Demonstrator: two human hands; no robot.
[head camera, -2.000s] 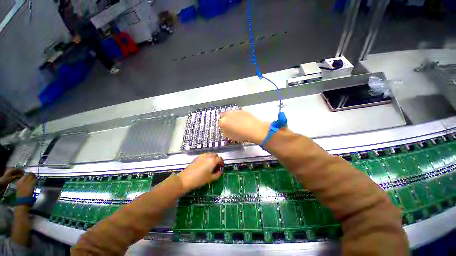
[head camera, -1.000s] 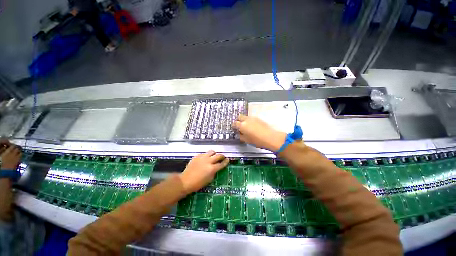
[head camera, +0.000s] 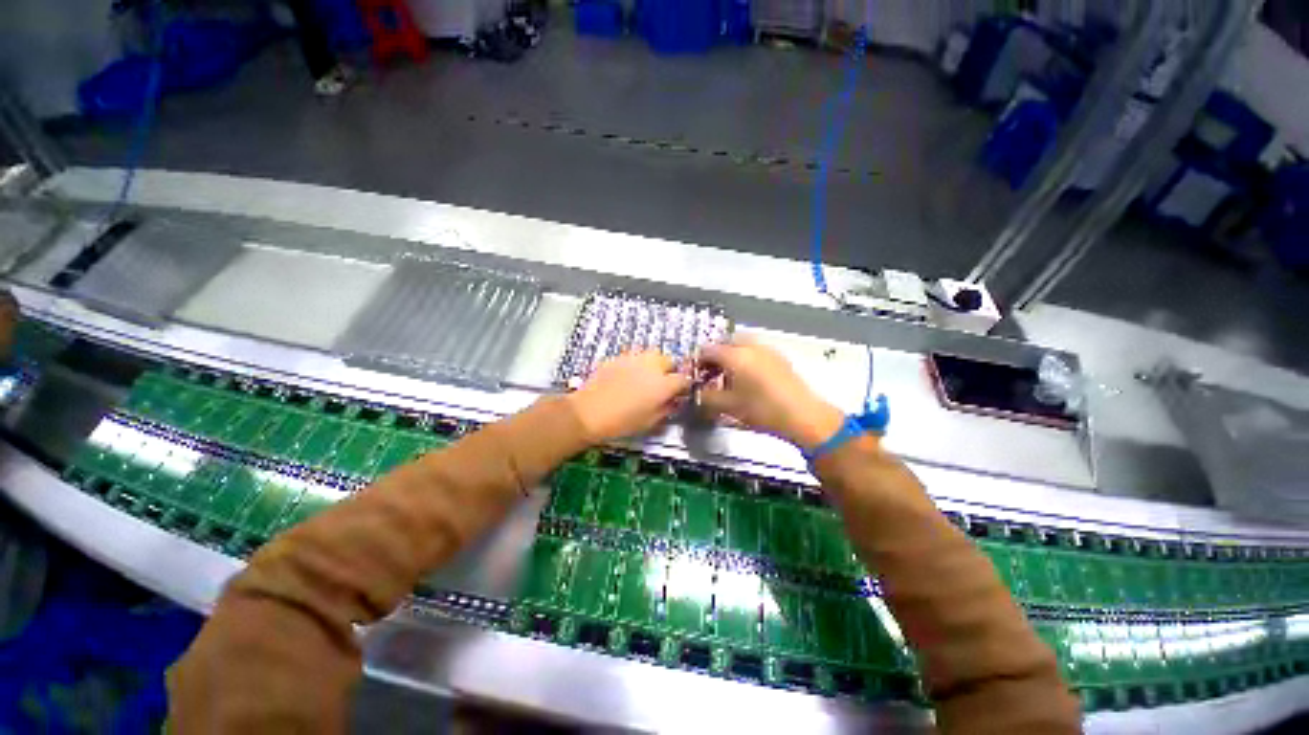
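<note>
My left hand (head camera: 632, 394) and my right hand (head camera: 754, 388) meet at the front right corner of the full component tray (head camera: 600, 325). A small silvery component (head camera: 698, 385) shows blurred at the fingertips of my right hand. My left fingertips are bent against it; whether they grip it is hidden. The tray holds rows of shiny pieces. Below my hands, green PCB panels (head camera: 653, 503) lie in a long row on the track. A blue wrist strap (head camera: 853, 431) is on my right wrist.
An empty clear tray (head camera: 445, 319) lies left of the full one, another tray (head camera: 151, 273) farther left. A dark phone-like rectangle (head camera: 991, 388) and crumpled clear plastic (head camera: 1065, 382) lie at right. A white box (head camera: 965, 303) stands on the shelf rail. A person's hand shows at the left edge.
My left hand has moved up and right from the boards to meet my right hand. My right hand has come off the tray's pieces to its front right corner. The view has tilted.
</note>
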